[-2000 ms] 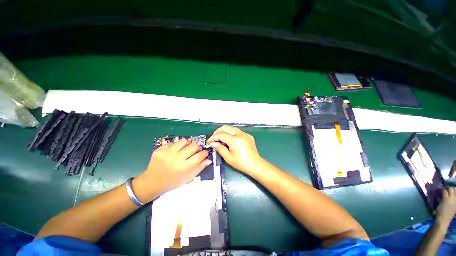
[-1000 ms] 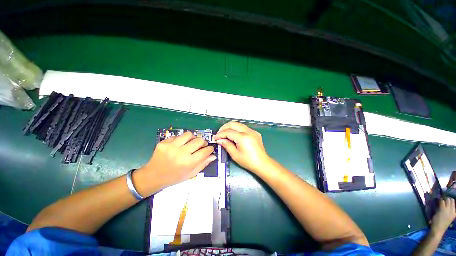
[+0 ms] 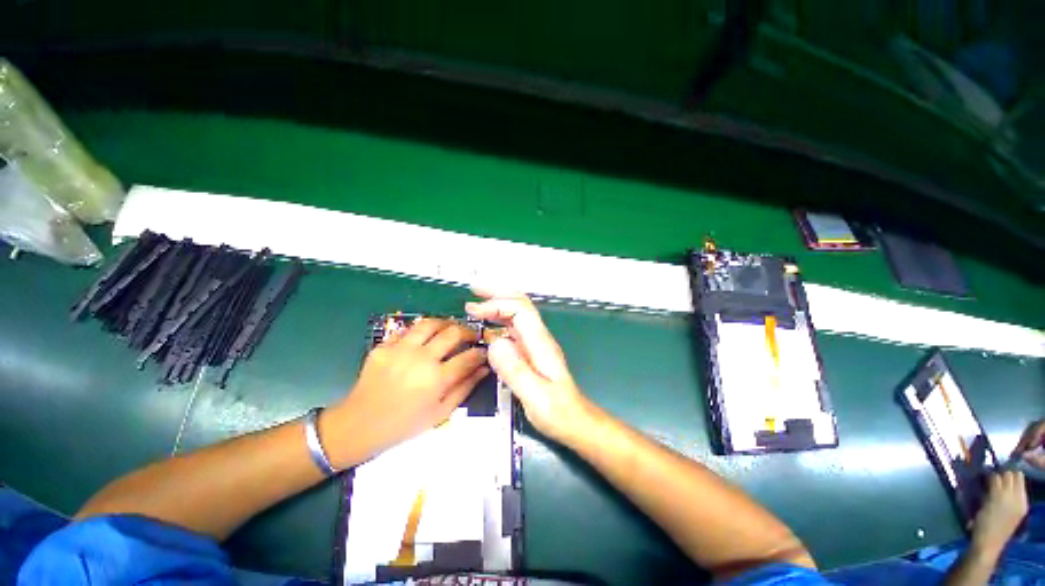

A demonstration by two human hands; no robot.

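Note:
An open tablet unit [image 3: 378, 504] lies on the bench in front of me, its board end away from me and its near end cut off by the picture's edge. An orange flex cable [image 3: 409, 529] runs on its white area. My left hand [image 3: 410, 383] rests on the upper part of the unit, fingers bent at the board. My right hand [image 3: 529, 364] is at the unit's top right corner, index finger raised, thumb near the left fingertips. Whether either hand holds a small part is hidden by the fingers.
A pile of black strips [image 3: 189, 303] lies at left, near a clear plastic bag [image 3: 52, 218]. A second open tablet [image 3: 765, 366] lies at right. A neighbour's hands work at a third tablet [image 3: 949, 424]. A small module [image 3: 833, 229] and dark panel [image 3: 920, 261] lie on the green belt.
My right index finger has lifted and straightened away from the board, and the right hand has shifted slightly left. The left hand stays on the unit. The neighbour's second hand now shows more.

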